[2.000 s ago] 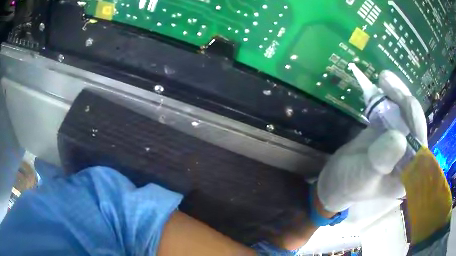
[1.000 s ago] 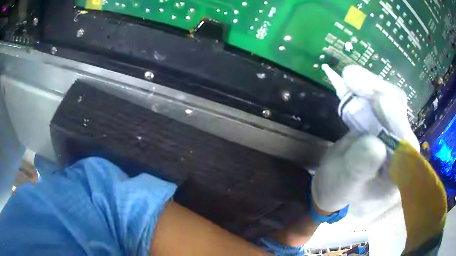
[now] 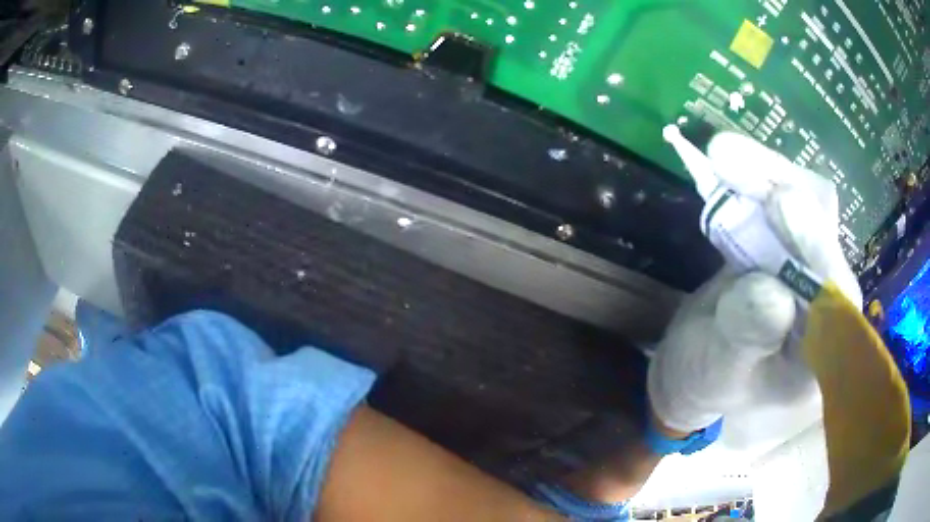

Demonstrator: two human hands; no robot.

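My left hand (image 3: 729,316), in a white glove with a blue band at the wrist, grips a squeeze tube (image 3: 857,377), white at the front and yellow toward its tail. Its white nozzle (image 3: 688,155) points up and left over the green circuit board (image 3: 632,61), near the board's lower edge and beside a small dark component. I cannot tell whether the tip touches the board. The glove hides part of the board and the tube's middle. My right hand is not in view.
A black frame (image 3: 265,87) with screws borders the board. A pale grey metal sill (image 3: 428,240) runs along it. A black block (image 3: 306,275) lies under my forearm. A blue glow (image 3: 913,311) shows at the right edge.
My left hand and the tube have moved left and down over the board, toward its lower edge. The view has shifted slightly. The grip on the tube is kept.
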